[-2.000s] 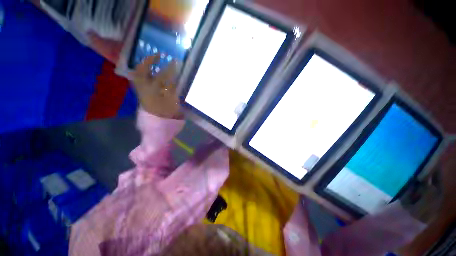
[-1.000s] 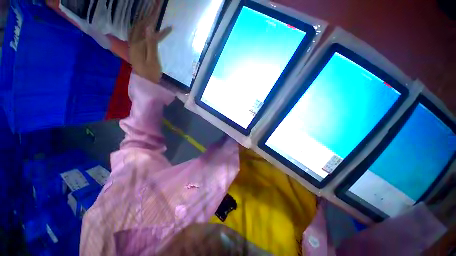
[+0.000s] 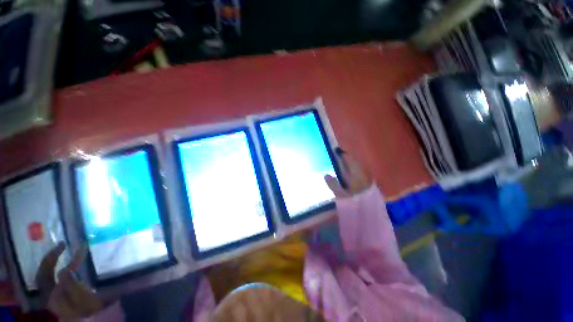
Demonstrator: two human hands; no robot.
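Four lit tablets lie side by side on pale foam sleeves. The leftmost tablet [image 3: 31, 207] shows a white screen with a reddish spot. The second tablet [image 3: 125, 214] shows blue and white with glare. The third tablet [image 3: 220, 195] and the rightmost tablet [image 3: 298, 163] are bright blue-white. My left hand [image 3: 72, 292] is at the lower part of the leftmost tablet, fingers apart. My right hand [image 3: 352, 175] is at the right edge of the rightmost tablet, thumb over its front; blur hides whether it grips.
The bench [image 3: 264, 82] is red-orange. A stack of sleeved tablets [image 3: 465, 119] stands at the right. A dark tablet on a pale pad [image 3: 22, 50] is at the upper left. Small metal parts lie on a dark surface behind. A blue bin [image 3: 540, 264] is at the lower right. Another person's blurred arm shows far right.
The view has swung to the right and levelled. The leftmost screen now shows white with a reddish spot. My left hand is lower on that tablet; my right hand is now clearly visible.
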